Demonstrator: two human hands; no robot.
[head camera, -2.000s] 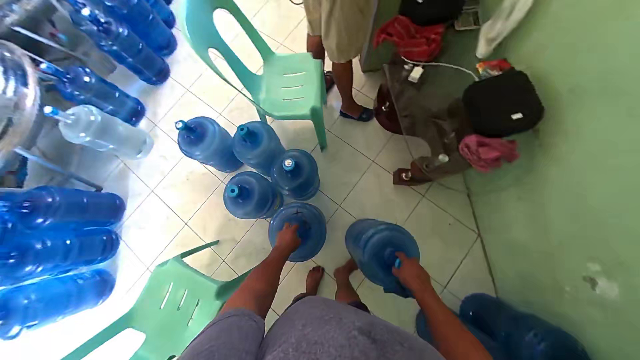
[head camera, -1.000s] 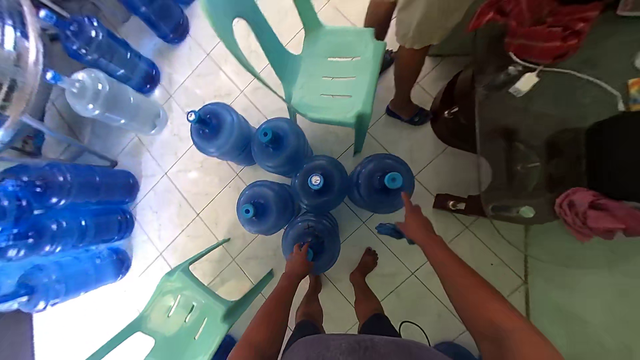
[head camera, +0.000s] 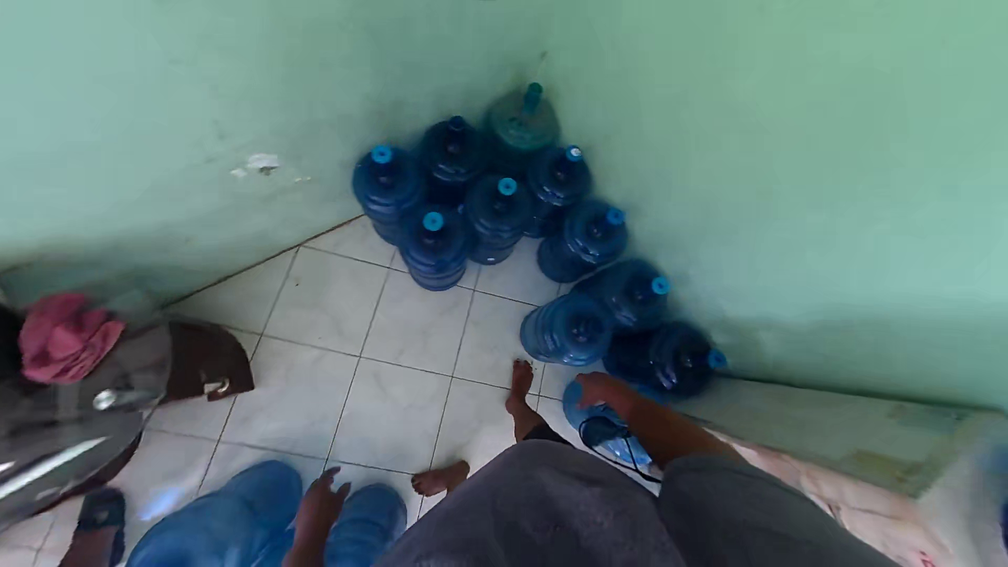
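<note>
My left hand (head camera: 318, 504) hangs at the bottom with its fingers apart, between large blue water jugs (head camera: 236, 512) and another blue jug (head camera: 368, 516). It holds nothing that I can see. My right hand (head camera: 606, 394) lies over a light-blue plastic jug (head camera: 575, 405) beside my leg, with fingers curled; whether it grips the jug is unclear. A black cord (head camera: 610, 457) loops below that hand. Just above stands a blue jug (head camera: 565, 329), beside a dark blue jug with a light-blue cap (head camera: 630, 295). Several capped blue jugs (head camera: 433, 248) stand grouped in the wall corner.
Green walls meet behind the jugs. At the left, a dark table (head camera: 87, 425) with brown ends bears a pink cloth (head camera: 67, 339). Another person's sandalled foot (head camera: 102, 512) is at the lower left. A low ledge (head camera: 819, 417) runs along the right wall. My bare feet are on white floor tiles (head camera: 402, 409).
The view has swung to the wall corner. My right hand has left the jug beside the chair and is now at a light-blue jug near my leg. My left hand has come off the jug it touched.
</note>
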